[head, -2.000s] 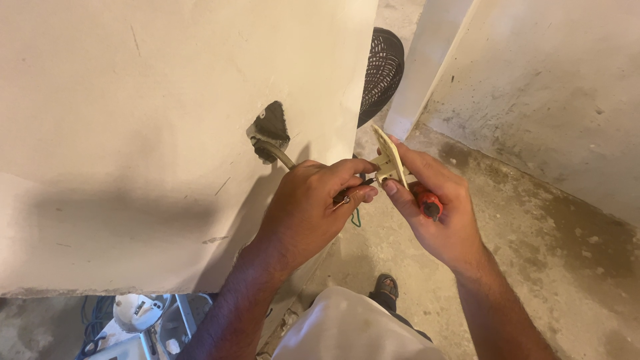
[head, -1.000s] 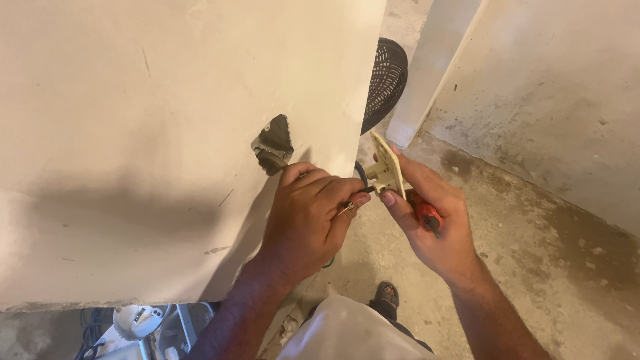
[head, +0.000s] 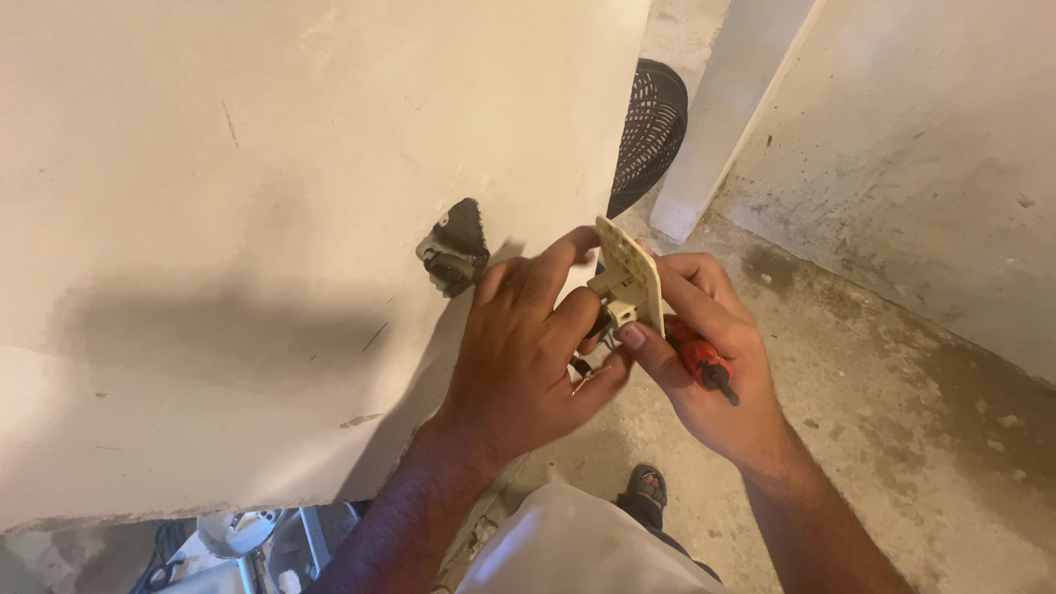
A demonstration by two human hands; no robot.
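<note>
A cream electrical wall plate (head: 631,268), its back with terminal blocks turned to the left, is held upright between the fingers and thumb of my right hand (head: 718,355). That palm also holds a red-handled tool (head: 705,363) with a dark tip. My left hand (head: 532,355) is at the back of the plate, its fingers around dark wires; a wire end with bare copper (head: 582,381) shows by its lower fingers. How the wires meet the terminals is hidden. Left of that hand, a rough-edged box opening (head: 454,252) is cut in the pale wall.
A black woven basket or chair back (head: 656,124) shows beyond the wall's edge, near a white post (head: 730,115). Below the wall at the lower left are a pale round object (head: 235,532), cables and containers. A sandaled foot (head: 648,483) stands on the stained concrete floor.
My left hand's fingers have shifted up and onto the plate's back, one fingertip now near its top edge. My right hand keeps hold of the plate and the red tool.
</note>
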